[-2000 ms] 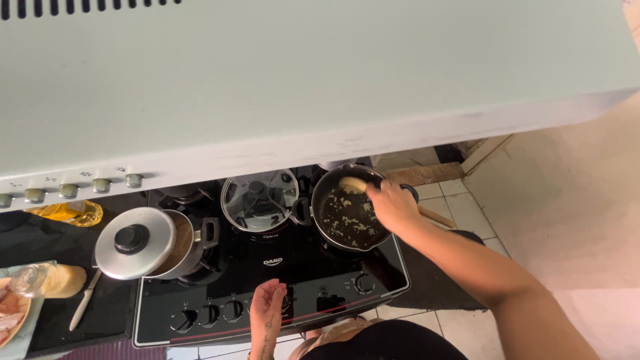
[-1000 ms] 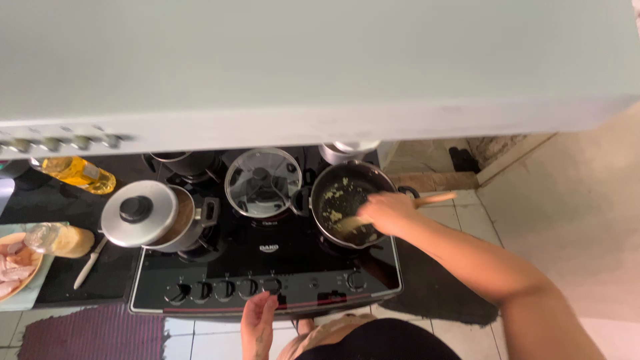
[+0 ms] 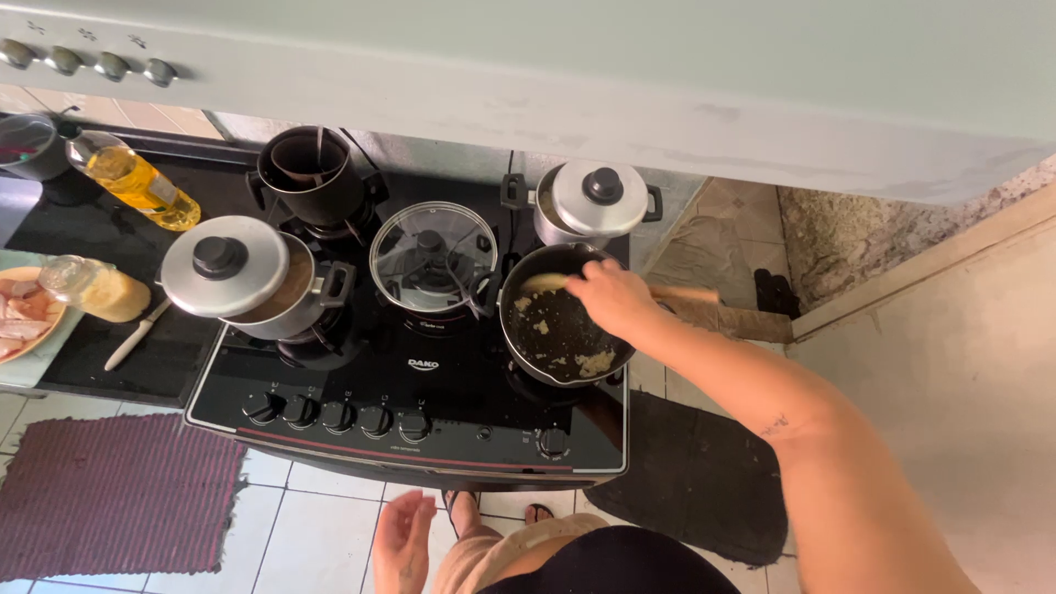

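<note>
My right hand (image 3: 609, 297) is closed around a wooden spoon (image 3: 685, 294); its head rests inside a dark pot (image 3: 569, 346) on the front right burner. Bits of chopped, pale food (image 3: 594, 363) lie in the pot, mostly at its near side. My left hand (image 3: 406, 528) hangs in front of the stove with bent fingers, holding nothing. A glass lid (image 3: 434, 256) lies at the stove's centre, left of the dark pot. Behind that pot stands an aluminium pot with a lid (image 3: 590, 198).
At the left of the gas stove (image 3: 363, 445), a pot's lid (image 3: 224, 266) sits askew. A dark pot (image 3: 309, 186) stands behind. The counter holds an oil bottle (image 3: 136, 181), a jar (image 3: 97, 289), a knife (image 3: 136, 337) and a plate of raw meat (image 3: 25, 309). The range hood (image 3: 495, 82) overhangs the stove.
My right hand has moved the spoon around in the dark pot; its head was at the near side a second ago and is now at the far left. The food bits have shifted.
</note>
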